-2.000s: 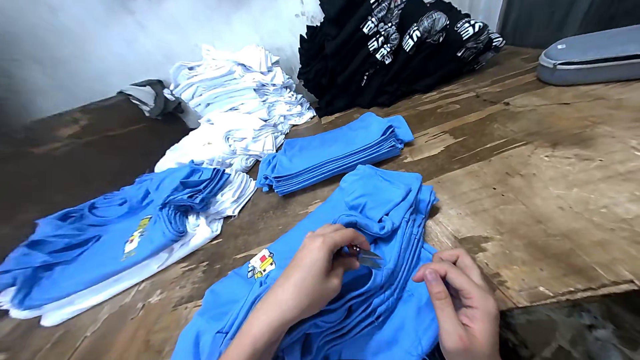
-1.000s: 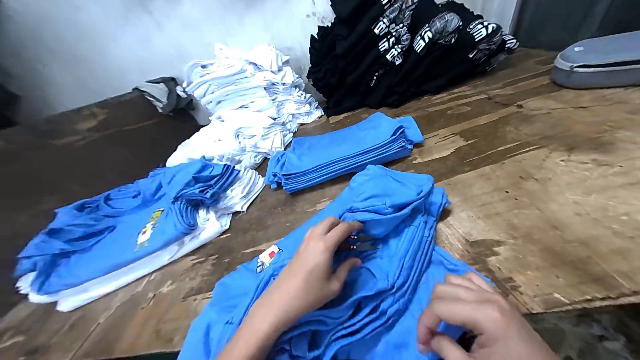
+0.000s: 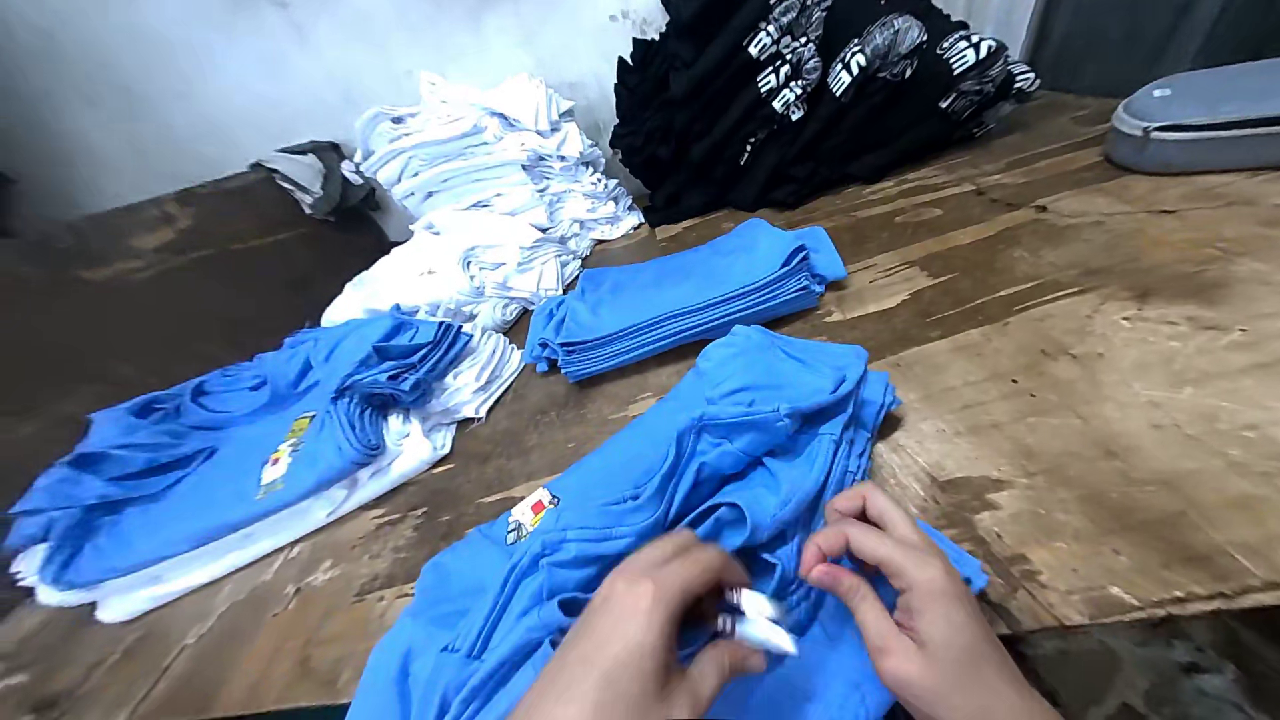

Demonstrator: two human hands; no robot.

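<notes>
A pile of blue T-shirts (image 3: 640,460) with a small printed figure lies at the table's near edge. Over it, my left hand (image 3: 650,630) is closed around small thread snips (image 3: 758,622), their metal blades blurred and pointing right. My right hand (image 3: 890,590) is just right of the blades, above the shirts, thumb and forefinger pinched together; whether a thread is between them cannot be told. Behind the pile lies a neat stack of folded blue fabric pieces (image 3: 690,285).
Blue shirts (image 3: 240,440) lie on white ones at the left. White garments (image 3: 490,190) are heaped near the wall, beside a grey cloth (image 3: 318,178). A black printed shirt pile (image 3: 760,120) stands behind; a grey case (image 3: 1200,120) sits on the wooden table (image 3: 1130,380) at far right.
The snips, over the folds beneath my left hand before, have moved nearer the table's front edge with that hand. My right hand has risen from lower right toward the blades, its fingers now pinched.
</notes>
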